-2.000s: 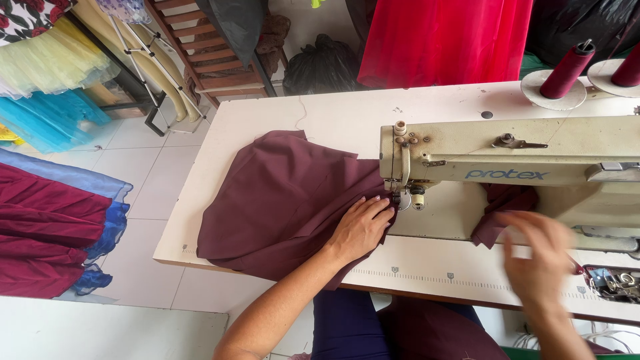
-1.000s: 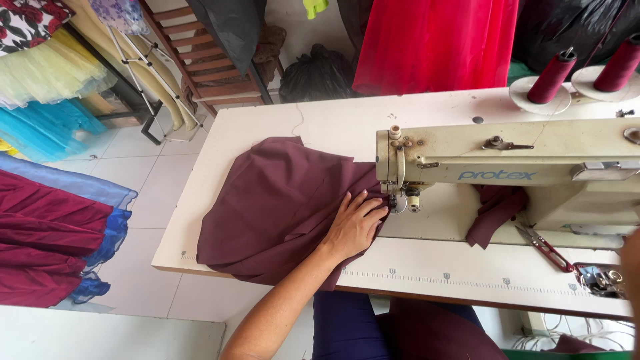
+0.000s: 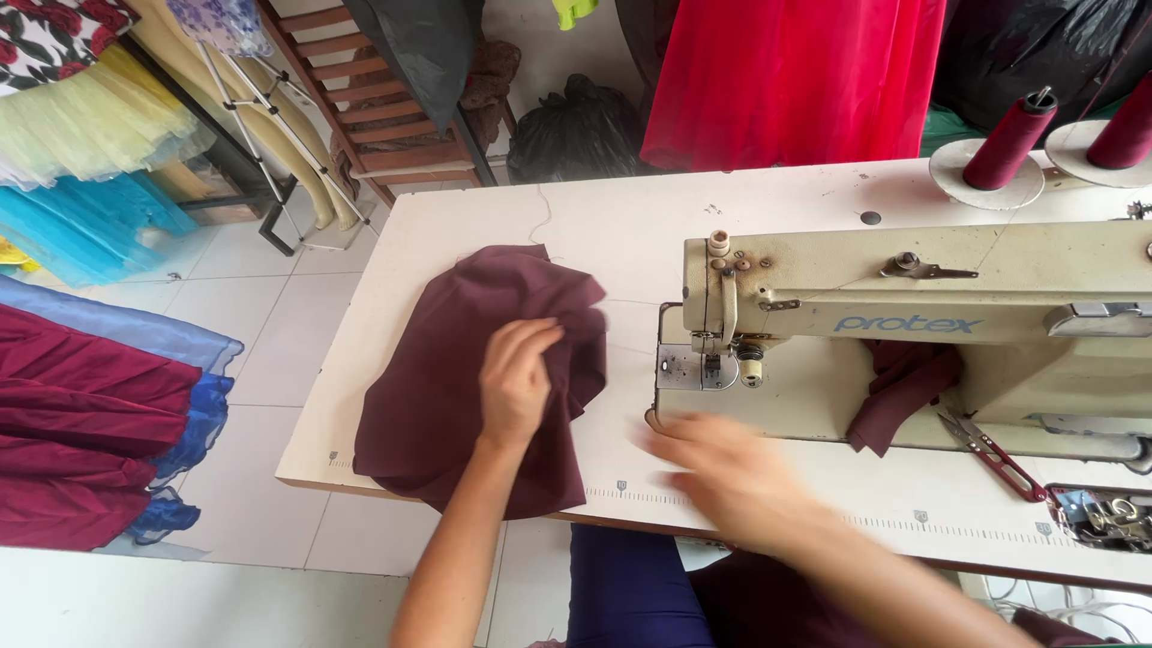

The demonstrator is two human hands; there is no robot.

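Dark maroon fabric point(image 3: 450, 360) lies bunched on the white sewing table point(image 3: 612, 234), left of the Protex sewing machine point(image 3: 900, 306) and apart from its needle plate point(image 3: 693, 367). My left hand point(image 3: 517, 382) is on the fabric with fingers curled, pinching its right part. My right hand point(image 3: 729, 477), blurred by motion, hangs over the table's front part just below the needle plate, and nothing shows in it. A thin thread runs from the fabric toward the needle. A smaller maroon piece point(image 3: 900, 391) lies under the machine arm, beside red-handled thread snips point(image 3: 994, 457).
Maroon thread cones point(image 3: 1008, 144) stand at the back right. A tray of small metal parts point(image 3: 1111, 517) is set at the right front. Behind the table are a wooden chair point(image 3: 378, 99), a black plastic bag point(image 3: 576, 130) and a red garment point(image 3: 792, 81).
The large fabric has come away from under the needle, moved left with my left hand. My right hand, at the right edge a second ago, is now near the needle plate.
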